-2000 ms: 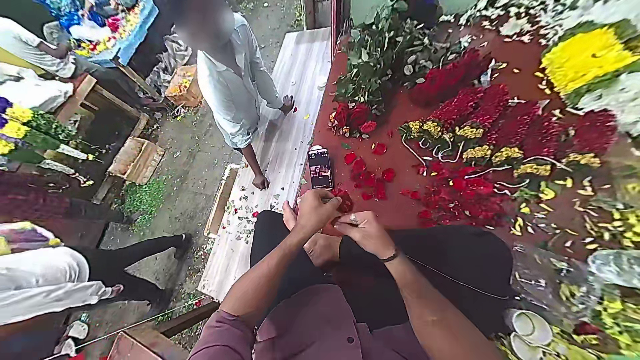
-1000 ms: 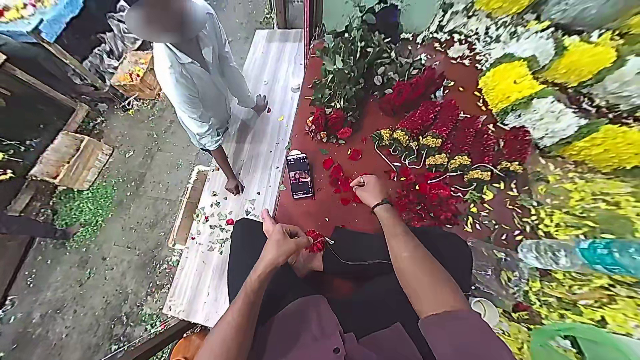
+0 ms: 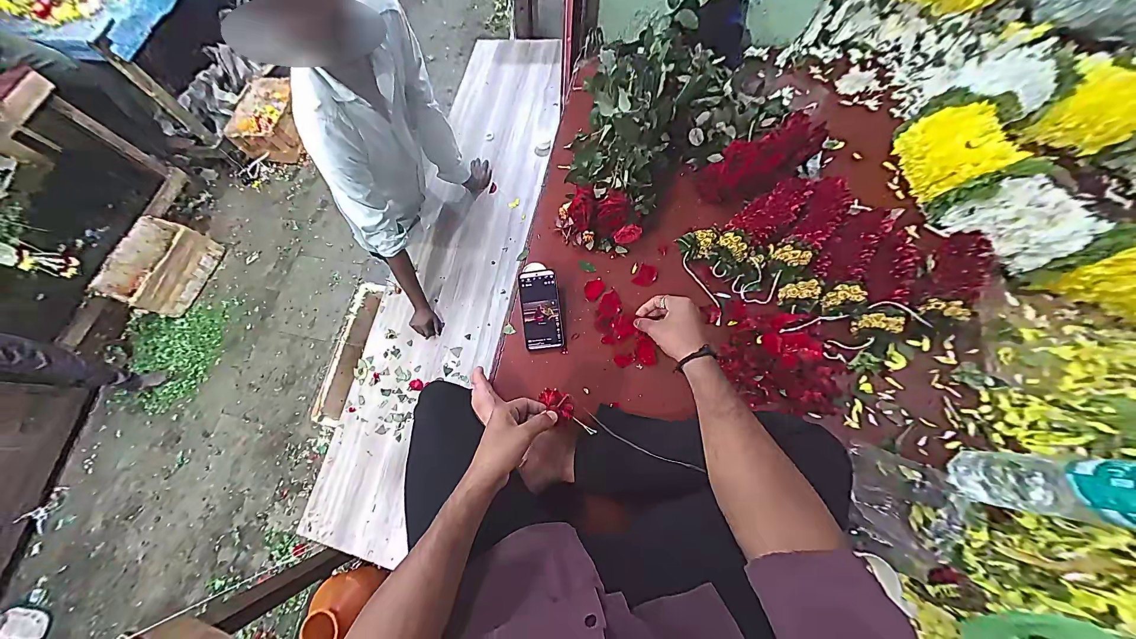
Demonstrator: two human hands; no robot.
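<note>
Between thumb and fingers, my left hand [image 3: 519, 424] pinches a small bunch of red petals [image 3: 555, 402], with white thread [image 3: 643, 450] trailing from it across my dark trousers. My right hand [image 3: 670, 327] is over loose red petals [image 3: 612, 315] on the red-brown surface, thumb and forefinger together; whether a petal is between them I cannot tell. A lit smartphone [image 3: 541, 308] lies left of the petals. To the right are a heap of red petals [image 3: 781, 364] and several red garlands [image 3: 825, 222] with yellow flower ends and white strings.
A person in a white shirt [image 3: 355, 133] leans a hand on the pale wooden plank [image 3: 497, 106] at left. Leafy stems [image 3: 648, 115] and red roses [image 3: 603, 216] lie beyond the phone. White and yellow flowers [image 3: 958, 146] and a plastic bottle [image 3: 1029, 484] are at right.
My hands, close together two seconds ago, are now apart, the right one over the loose petals. The view has shifted. The red bunch at my left hand shows more plainly.
</note>
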